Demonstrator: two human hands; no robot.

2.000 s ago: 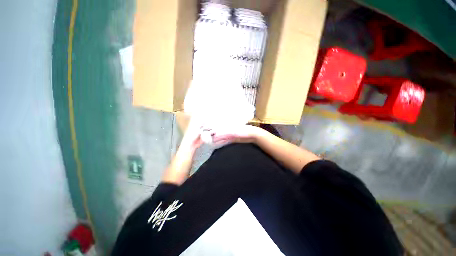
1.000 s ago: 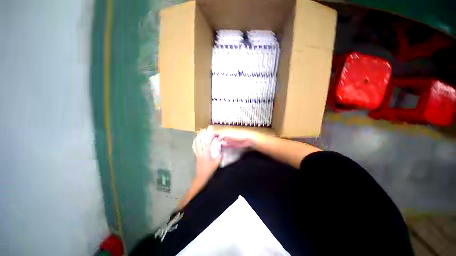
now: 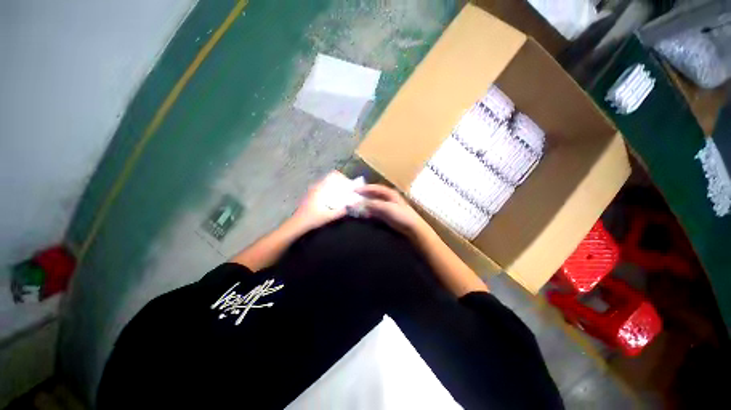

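Observation:
My left hand (image 3: 321, 204) and my right hand (image 3: 388, 207) are close together in front of my body, beside the carton's near left corner. Both hold a small, bright white item (image 3: 346, 190) between them. Its exact form is washed out, and the fingers partly hide it. The open brown carton (image 3: 440, 80) stands to the right. White ridged stacked housings (image 3: 465, 178) lie in it in several rows.
A white sheet (image 3: 338, 90) lies on the floor left of the carton. Red stools (image 3: 591, 258) are at the right, under the green bench (image 3: 662, 132). White housings (image 3: 632, 88) and a clear bag (image 3: 696, 60) lie on it. A red and green object (image 3: 50, 274) is far left.
The view has turned, so the carton now appears tilted and further right. The bench top and floor sheet have come more into view. The white item remains between both hands.

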